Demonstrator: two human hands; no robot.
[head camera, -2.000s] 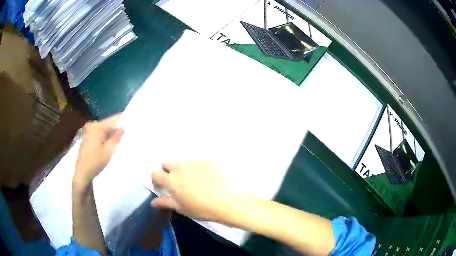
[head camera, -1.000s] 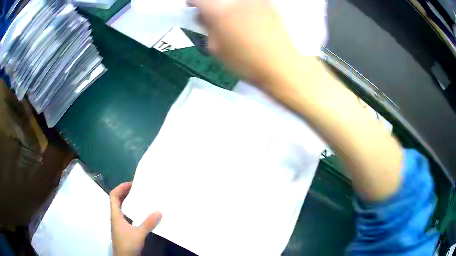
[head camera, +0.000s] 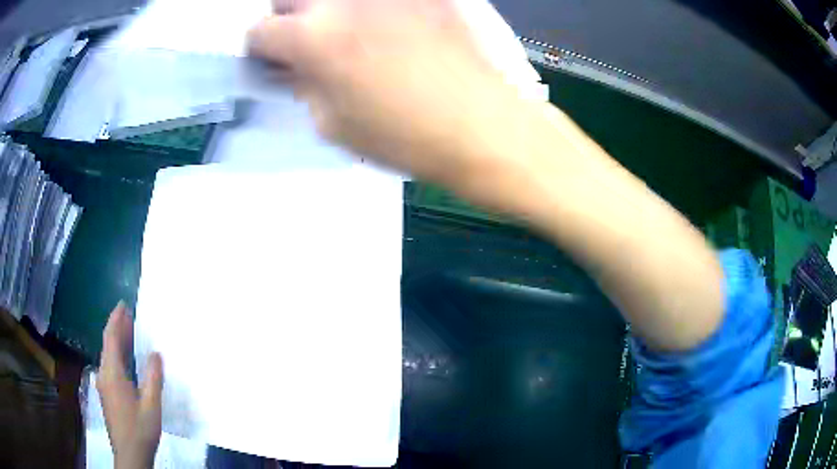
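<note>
A plain white slab with rounded corners, like an insert (head camera: 275, 311), lies in front of me on the dark green bench. My left hand (head camera: 133, 403) is at its left edge, thumb and fingers apart; no grip shows. My right hand (head camera: 367, 82), blurred and reaching across the top, has its fingers closed at a second white insert (head camera: 188, 27). That insert is cut off by the upper edge, and the hand hides part of it. Under it and behind the slab are white surfaces and a green-rimmed box base (head camera: 165, 133), partly hidden.
A silvery fanned pile (head camera: 32, 229) stands at the far left, above something brown (head camera: 27, 394). More white pieces (head camera: 41, 73) lie at the upper left. Green printed gift boxes (head camera: 798, 284) stand at the right. A grey metal rail (head camera: 642, 87) runs behind the bench.
The view has turned right, bringing the gift boxes into sight. My right hand still has the white insert, now farther left in view. My left hand stays beside the front slab.
</note>
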